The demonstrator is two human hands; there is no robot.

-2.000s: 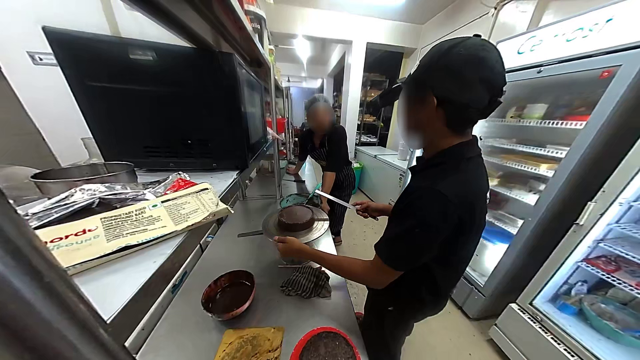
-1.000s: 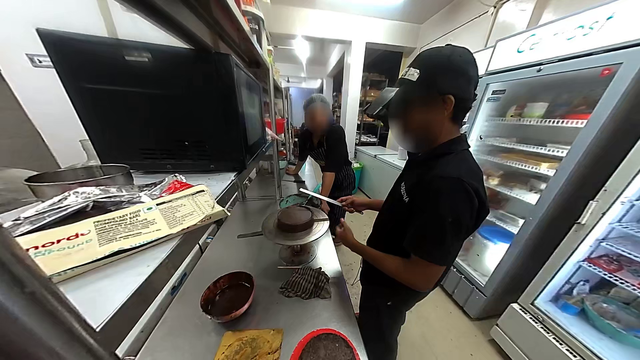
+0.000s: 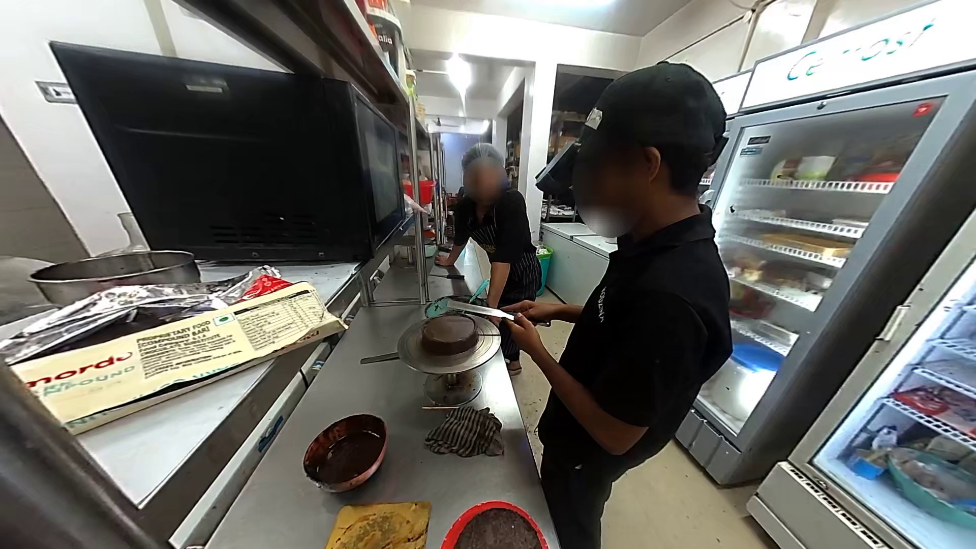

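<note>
Neither my left hand nor my right hand shows in this head view. A round chocolate cake (image 3: 450, 335) stands on a metal cake turntable (image 3: 409, 352) on the steel counter. Beside it, at the right, a co-worker in a black cap has both hands at a metal spatula (image 3: 480, 309), its blade above the cake's far edge. Nearer on the counter are a bowl of dark chocolate (image 3: 347, 451), a striped cloth (image 3: 465, 432), a yellow-brown folded cloth or sheet (image 3: 380, 526) and a red-rimmed round container with dark cake or crumb (image 3: 496, 528).
A black microwave oven (image 3: 229, 160), a metal ring or pan (image 3: 114, 268) and an opened compound bar wrapper (image 3: 175, 351) occupy the left shelf. Another person in a striped apron leans at the counter's far end. Glass-door fridges (image 3: 801, 252) line the right side.
The co-worker's hand that was at the turntable's near edge two seconds ago has left it and is now at the spatula beside the other hand.
</note>
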